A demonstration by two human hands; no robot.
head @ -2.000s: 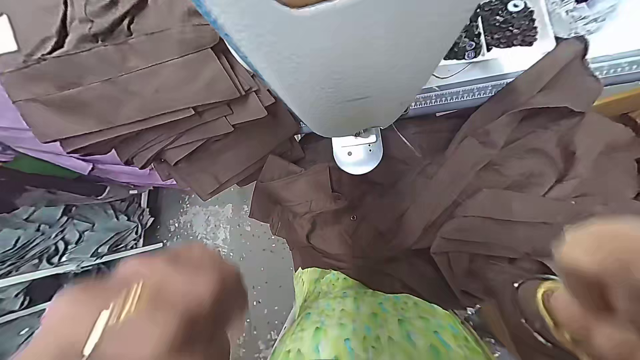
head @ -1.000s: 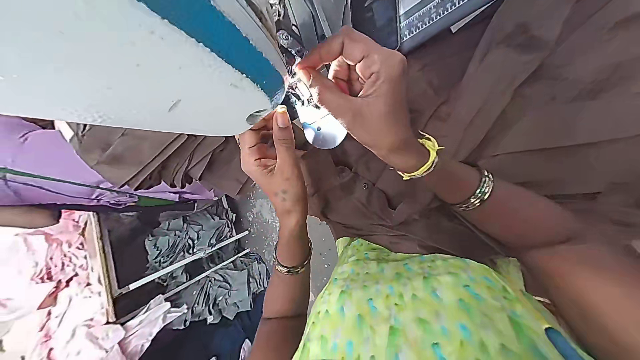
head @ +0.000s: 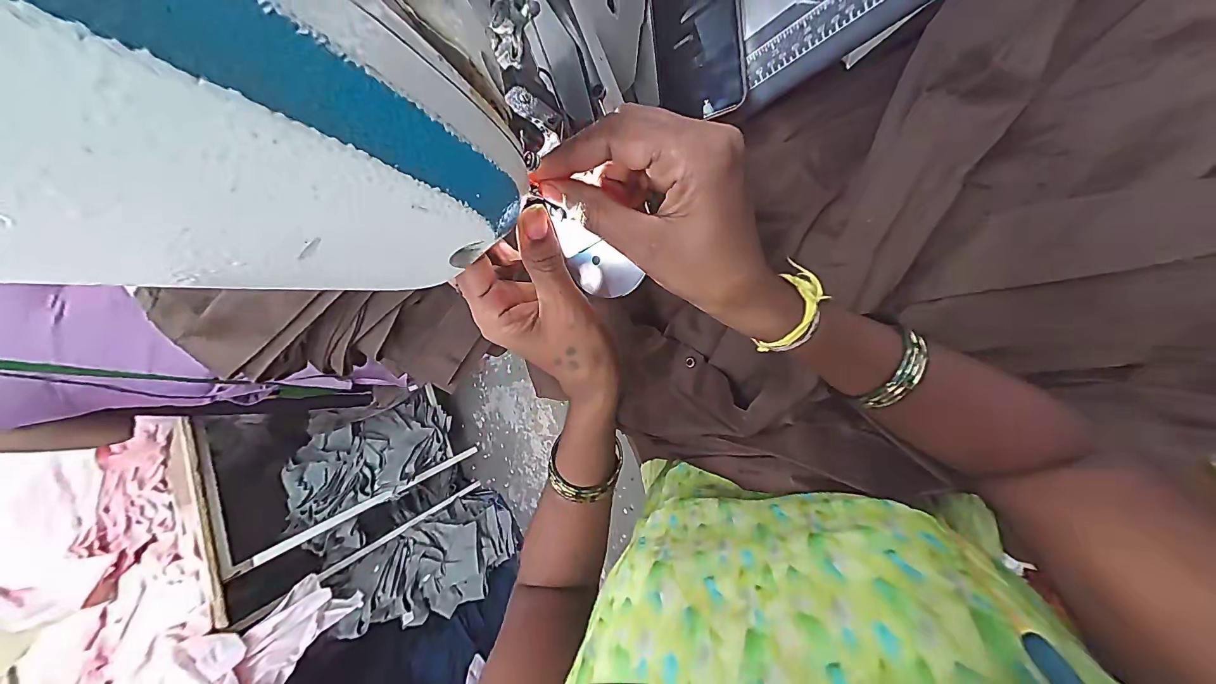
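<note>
The white and blue head of a sewing machine fills the upper left. At its needle end, my right hand pinches thumb and forefinger together; whatever lies between the tips is too small to make out. Just below and to the left, my left hand has its thumb raised against the machine's tip, its fingers partly hidden behind it. A white rounded plate shows between the hands. Brown cloth with a small round eyelet or button lies beneath and to the right.
Folded brown pieces and purple cloth lie left under the machine. Grey cloth pieces sit by white rails, with pink cloth beyond. A dark tray and a ruler strip are at the top.
Two seconds ago both hands were low and apart, blurred; one second ago they were together at the machine's needle end, where they remain. The view has turned and moved closer to the machine.
</note>
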